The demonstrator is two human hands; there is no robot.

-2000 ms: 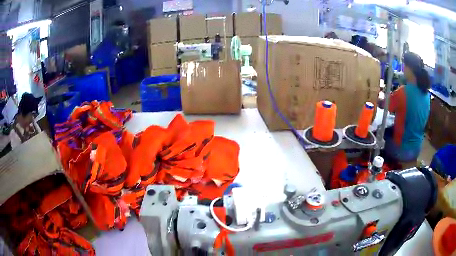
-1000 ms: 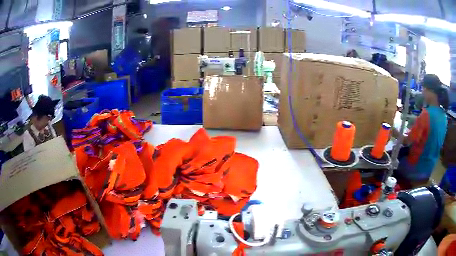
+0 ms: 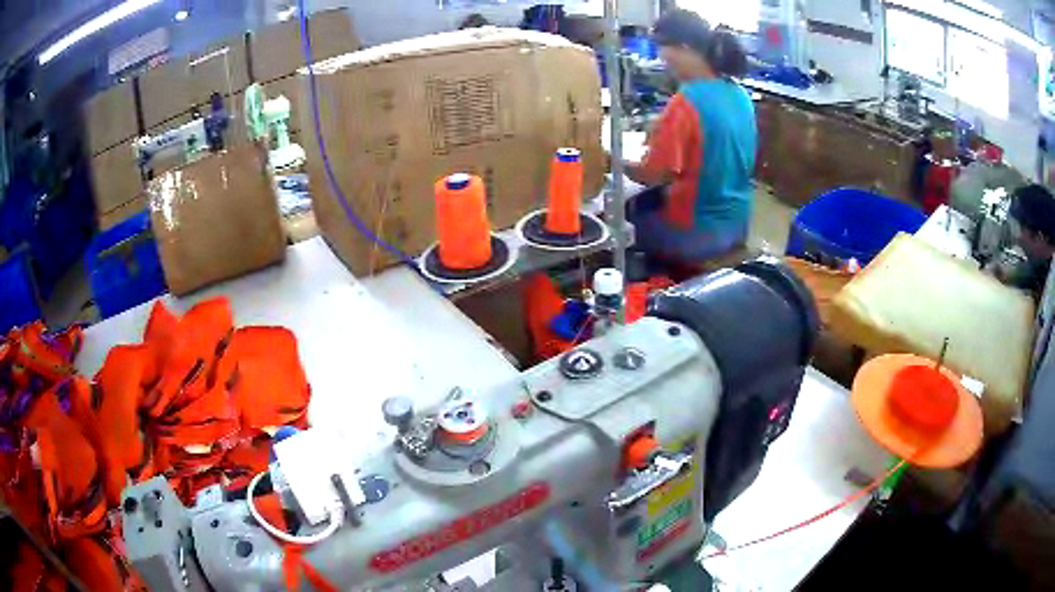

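Neither of my hands is in the picture. The grey industrial sewing machine (image 3: 555, 434) with a red label and black end fills the lower middle. Its needle area is not visible. A white box-like part (image 3: 307, 474) with a curved white cable sits on its head. An orange tape reel (image 3: 920, 405) lies on an upright pin at the right, with a narrow orange tape (image 3: 810, 526) running towards the machine. Two orange thread cones (image 3: 463, 226) stand on dark round holders behind the machine. A heap of orange pieces (image 3: 197, 382) lies on the white table at the left.
A large brown carton (image 3: 463, 127) stands behind the cones, with a smaller brown carton (image 3: 214, 220) to its left. A person in an orange and teal top (image 3: 706, 162) sits beyond. A blue bin (image 3: 856, 226) stands at the right; part of another person shows at the right edge.
The view has swung to the right, so the machine and heap appear further left. The tape reel now shows fully, and the open carton at the left has mostly left the picture.
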